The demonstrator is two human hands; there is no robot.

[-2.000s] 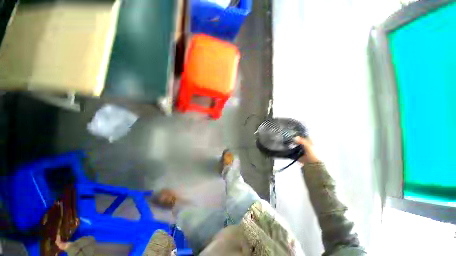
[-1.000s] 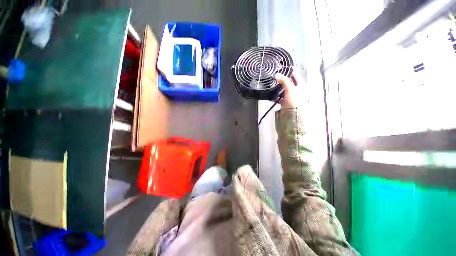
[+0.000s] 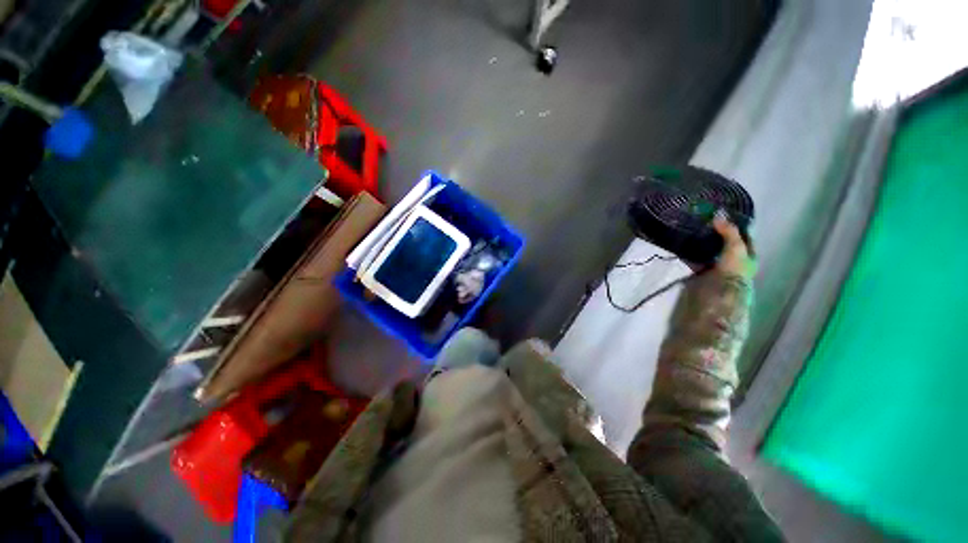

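Observation:
My right hand (image 3: 732, 249) holds a black fan (image 3: 695, 212) by its rim, out to the right beside the pale wall. The fan's round wire guard faces up, and its thin black cord (image 3: 626, 308) hangs in a loop below. My left sleeve (image 3: 356, 461) shows at the lower left, but my left hand is not visible. A brown seat cover with a yellow-orange pattern (image 3: 308, 433) lies close to that sleeve, over a blue stool (image 3: 258, 509).
A blue crate (image 3: 507, 252) on the floor ahead holds a white-framed dark panel (image 3: 416, 261). A cardboard sheet (image 3: 287, 302) leans by the green-topped bench (image 3: 170, 202) at left. Red stools (image 3: 218, 456) stand near the bench. A green curtain (image 3: 892, 350) is at right.
My view has moved forward along the aisle and tilted. The fan remains in my right hand, now further right in view. The blue stool with the seat cover has come up beside me at left.

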